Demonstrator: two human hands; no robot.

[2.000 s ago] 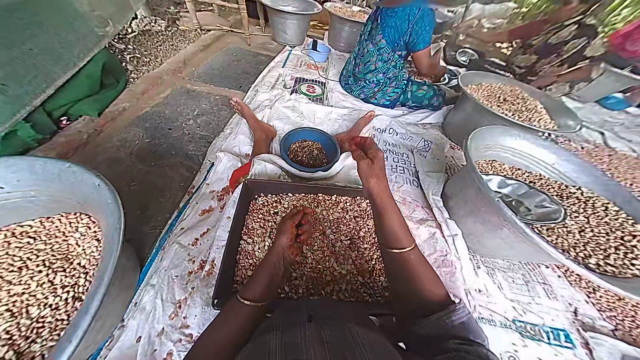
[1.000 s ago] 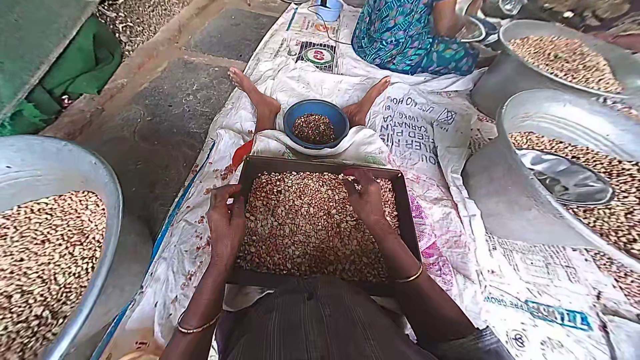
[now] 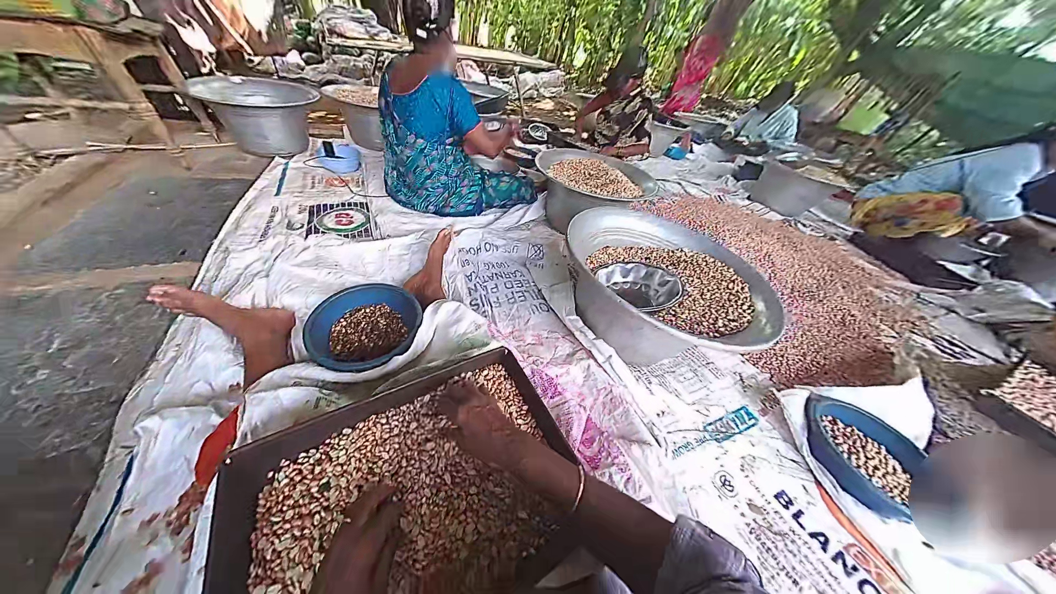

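A dark rectangular tray (image 3: 227, 503) filled with pale and reddish nuts or beans (image 3: 309, 495) sits tilted in the view, close to my body. My left hand (image 3: 363, 536) rests on the heap at the near left, fingers down; whether it grips any pieces is hidden. Farther up the tray, my right hand (image 3: 478, 421) touches the heap near the far right side, its fingertips partly hidden, with a bangle on the wrist. Just beyond the tray, between my feet, stands a blue bowl (image 3: 316, 313) holding smaller, darker pieces.
To the right, a large aluminium basin (image 3: 610, 334) holds nuts and a fluted metal bowl (image 3: 639, 286). Another basin (image 3: 565, 202) stands behind it, near a seated person (image 3: 437, 140). Loose nuts (image 3: 825, 305) cover the sheet farther right. A second blue bowl (image 3: 833, 474) lies at lower right.
The view has swung up and to the right. One second ago my hands were at the tray's left and right sides; now both are on the heap.
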